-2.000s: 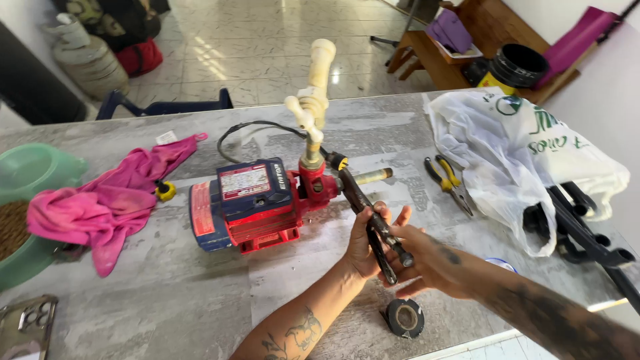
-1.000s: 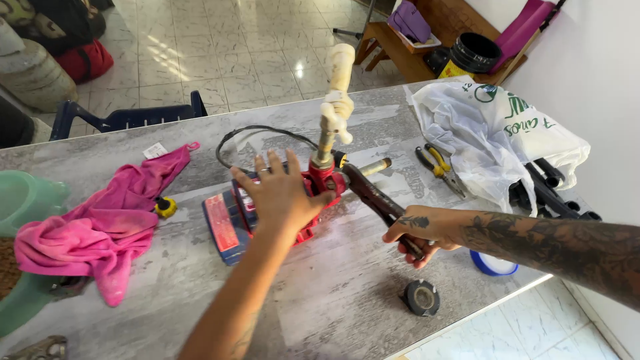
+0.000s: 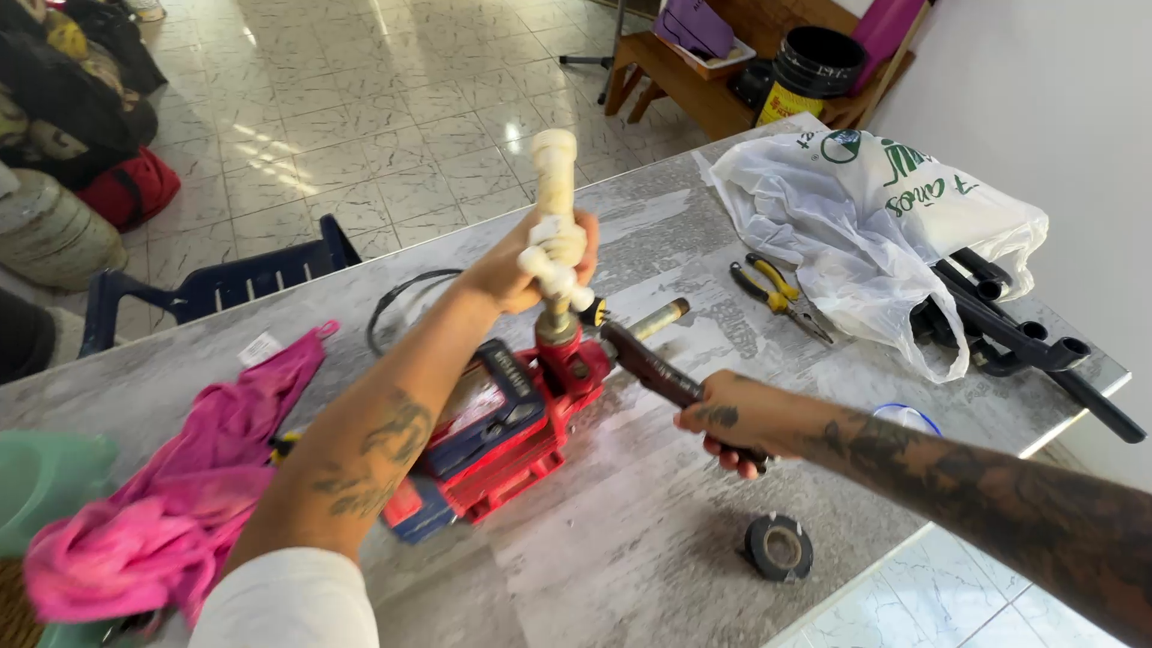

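Note:
A red and blue electric water pump (image 3: 504,423) lies on the grey table, with a white plastic pipe fitting and valve (image 3: 556,180) rising from its red head. My left hand (image 3: 526,270) is wrapped around this fitting from behind, its fingers partly hidden. My right hand (image 3: 733,418) grips the handles of a dark pipe wrench or large pliers (image 3: 652,364), whose jaw end is at the pump's front fitting; the exact contact is hard to see. Beside the jaws a short threaded metal pipe (image 3: 660,319) sticks out to the right. A black cable (image 3: 387,306) curves behind the pump.
Yellow-handled pliers (image 3: 778,292) lie beside a white plastic bag (image 3: 864,216) with black pipes (image 3: 1017,333) at the right. A roll of black tape (image 3: 778,546) sits near the front edge. At the left are a pink cloth (image 3: 207,459) and a green container (image 3: 45,486); a blue chair (image 3: 234,283) stands beyond.
My left hand has gone from the top of the pump to the white fitting. Two seconds ago both hands were at the wrench; my right hand still holds it.

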